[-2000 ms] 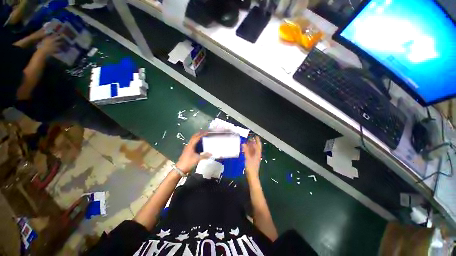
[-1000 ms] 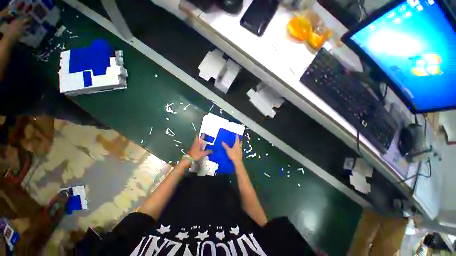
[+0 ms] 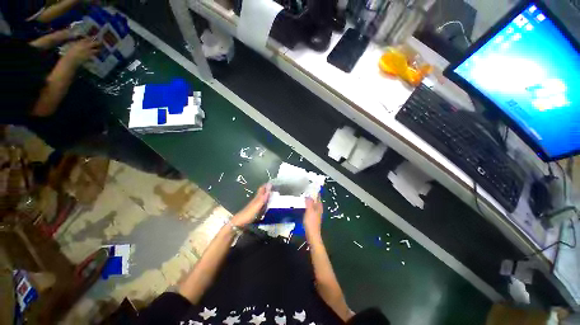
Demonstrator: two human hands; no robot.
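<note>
A part-folded carton (image 3: 287, 202), white inside with a blue outer side, is held between my two bare hands above the green work surface. My left hand (image 3: 255, 206) grips its left edge. My right hand (image 3: 313, 214) grips its right edge. Under and behind it lies a stack of white and blue blanks (image 3: 299, 173), partly hidden by the carton. A thicker stack of blanks (image 3: 166, 108) lies to the left on the green surface.
White formed pieces (image 3: 356, 150) lie on the dark belt (image 3: 267, 95) behind the metal rail. Small white chips surround the near stack. A shelf holds a keyboard (image 3: 458, 146), phone (image 3: 346, 49), orange object (image 3: 402, 66) and monitor. At far left another person's hands (image 3: 81, 51) hold blanks.
A second ago my hands lay on the flat blanks; now they hold a part-folded carton raised above the stack. White pieces on the belt have shifted right and down in view.
</note>
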